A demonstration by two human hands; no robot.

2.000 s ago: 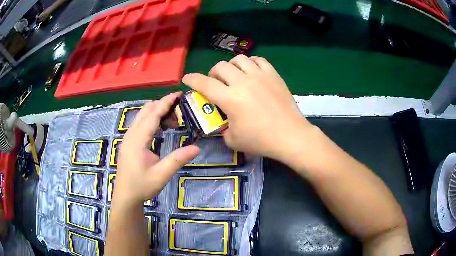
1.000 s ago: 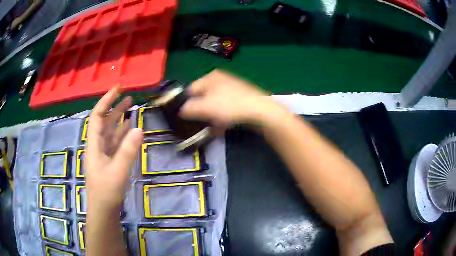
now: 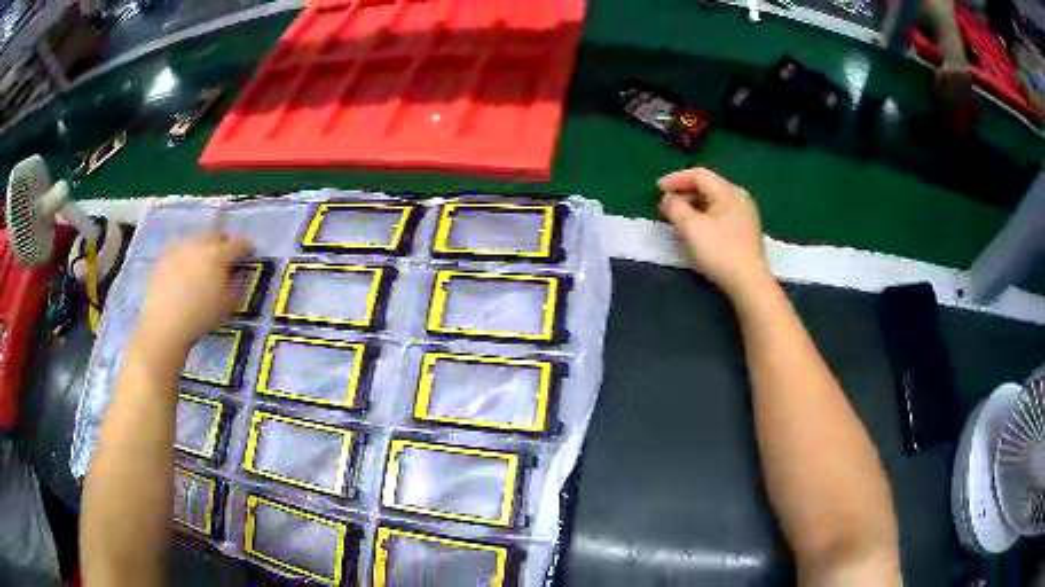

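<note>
Thin yellow-and-black front frames (image 3: 489,389) lie in rows in the wrinkled, translucent frame tray (image 3: 587,300). My left hand (image 3: 197,287) is over the tray's left part, blurred, with its fingertips beside a frame in the left visible column; whether it touches or holds one cannot be told. The hand and forearm partly cover that column. My right hand (image 3: 713,224) is above the belt's white edge, right of the tray, fingers loosely bent, with nothing visible in it.
A red tray (image 3: 395,98) and dark units (image 3: 762,109) lie on the green conveyor belt (image 3: 642,178). A unit with a red end (image 3: 662,115) is between them. A black slab (image 3: 917,367) and fan (image 3: 1023,459) are at right. Another fan (image 3: 37,212) is at left.
The yellow-and-black unit is no longer in my hands. My right hand has moved right, away from the tray; my left hand has moved left across it. The view has shifted.
</note>
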